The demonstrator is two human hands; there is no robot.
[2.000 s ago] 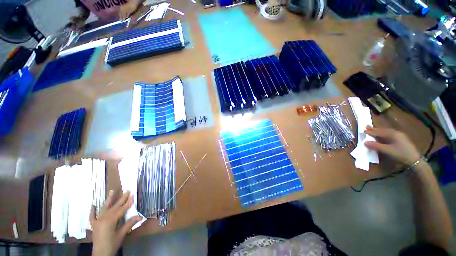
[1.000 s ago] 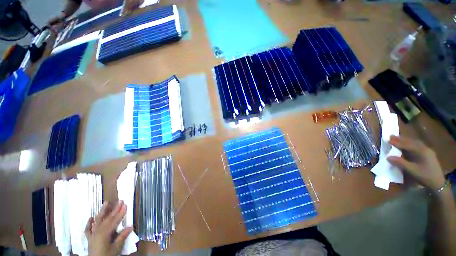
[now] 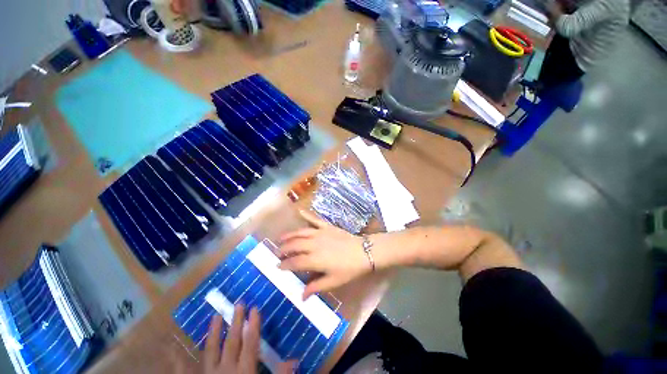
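A blue solar cell piece with thin silver lines lies tilted at the bottom centre. A white strip lies along its right side, and my right hand is on it with fingertips and thumb at its edge. A second white strip lies near the piece's left side, partly hidden under my left hand. My left fingers are spread over it; the hand is cut off by the lower edge. Spare white strips lie right of the pile of short silver ribbons.
Dark cell stacks stand behind the piece. A curved blue stack is at left, a teal mat at back. A black iron stand, white bottle, grey ribbed cylinder and dark cord are behind right. A person is at upper right.
The view has swung right. Both hands have moved from the strip piles at either side onto the blue piece, where two white strips now lie.
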